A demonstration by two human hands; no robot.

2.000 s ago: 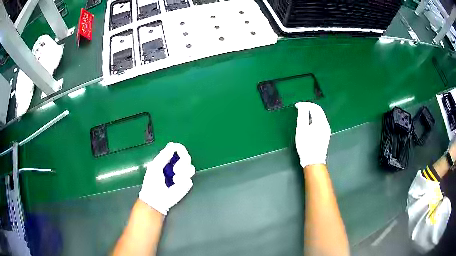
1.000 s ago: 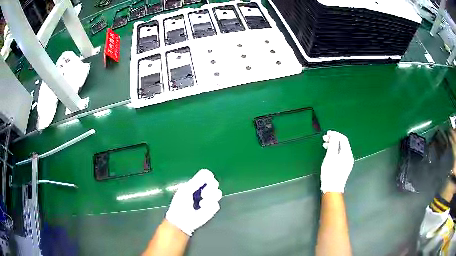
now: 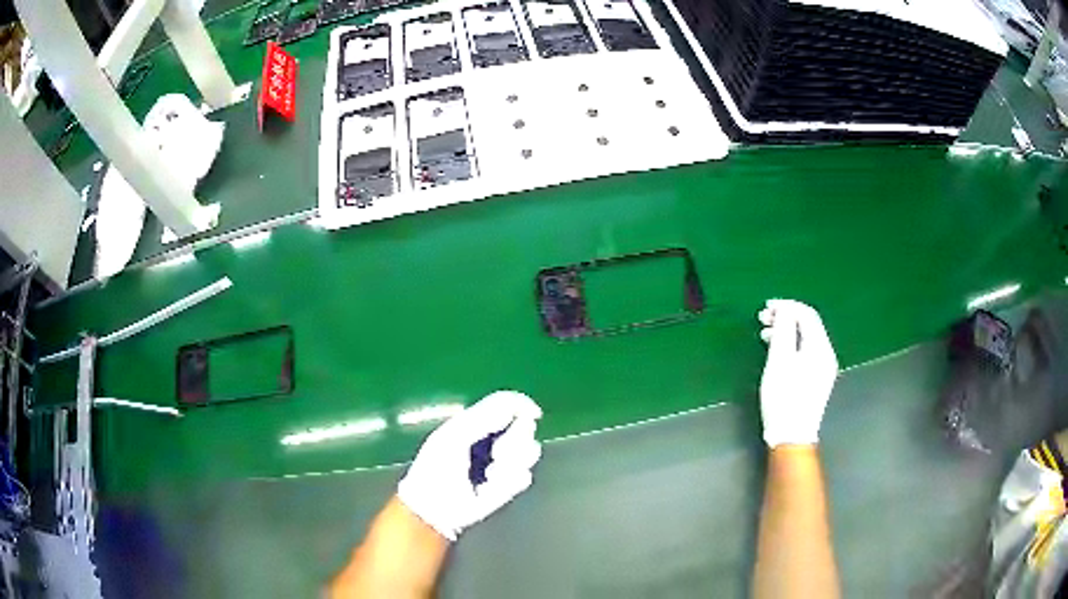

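Observation:
A thin black phone middle frame (image 3: pixel 575 332) lies flat on the green conveyor belt (image 3: pixel 410 287), between and beyond my hands. A second phone middle frame (image 3: pixel 193 372) lies farther left. My left hand (image 3: pixel 451 486), in a white glove, is curled around a small dark-blue piece (image 3: pixel 480 459) that shows in the palm. My right hand (image 3: pixel 799 386), also gloved, is over the belt's near edge to the right of the nearer frame, not touching it. Its fingers are bunched together around a narrow dark slit; no held thing can be made out.
Behind the belt are a white blister tray (image 3: pixel 562 164) partly filled with frames, a black-sided tray stack (image 3: pixel 867 70) and a red sign (image 3: pixel 278 84). Pale guide rails (image 3: pixel 164 318) reach over the belt's left end. A blurred pile of frames (image 3: pixel 984 351) and a person's sleeve (image 3: pixel 1031 515) are at right.
Both frames on the belt have moved left, and the nearer one is now farther from my right hand. The view has shifted. My left hand still holds the blue piece.

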